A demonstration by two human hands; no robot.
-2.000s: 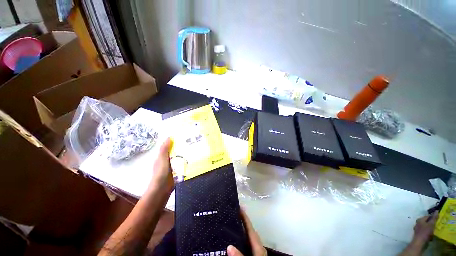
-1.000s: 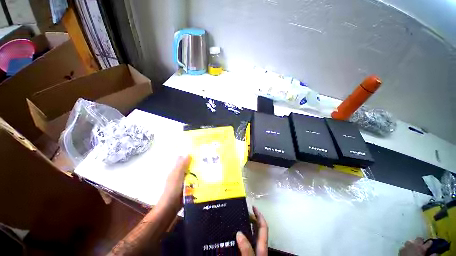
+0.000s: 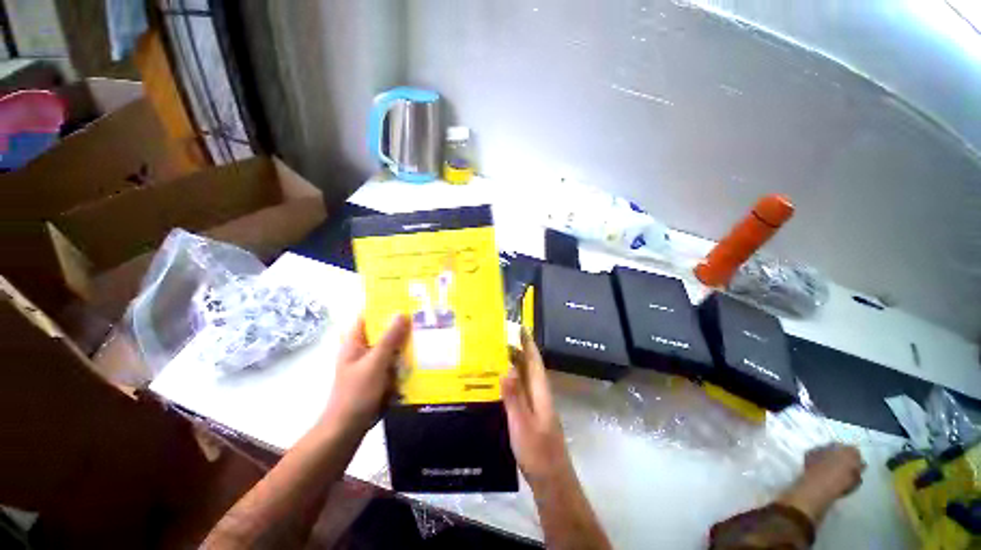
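A black inner box (image 3: 452, 451) sits partly inside a yellow outer sleeve (image 3: 431, 285) with a black top end and an earphone picture. The box's lower part sticks out below the sleeve. My left hand (image 3: 366, 371) holds the sleeve's left side, with the thumb on its front. My right hand (image 3: 535, 414) is against the right side near the sleeve's lower edge. Three black boxes (image 3: 579, 320) lie in a row to the right, with yellow showing beside and beneath them. Clear film (image 3: 656, 424) lies in front of the row.
A bag of silvery-white accessories (image 3: 258, 322) lies at the left table edge, beside open cartons (image 3: 194, 220). A kettle (image 3: 413, 134), small bottle (image 3: 458, 156) and orange flask (image 3: 748, 239) are at the back. Another person's hand (image 3: 834, 473) reaches in at right, near yellow packages (image 3: 936, 500).
The held sleeve and box have risen and now stand more upright. My right hand has moved up from the box's lower end to the sleeve's edge. The other person's hand has reached further in.
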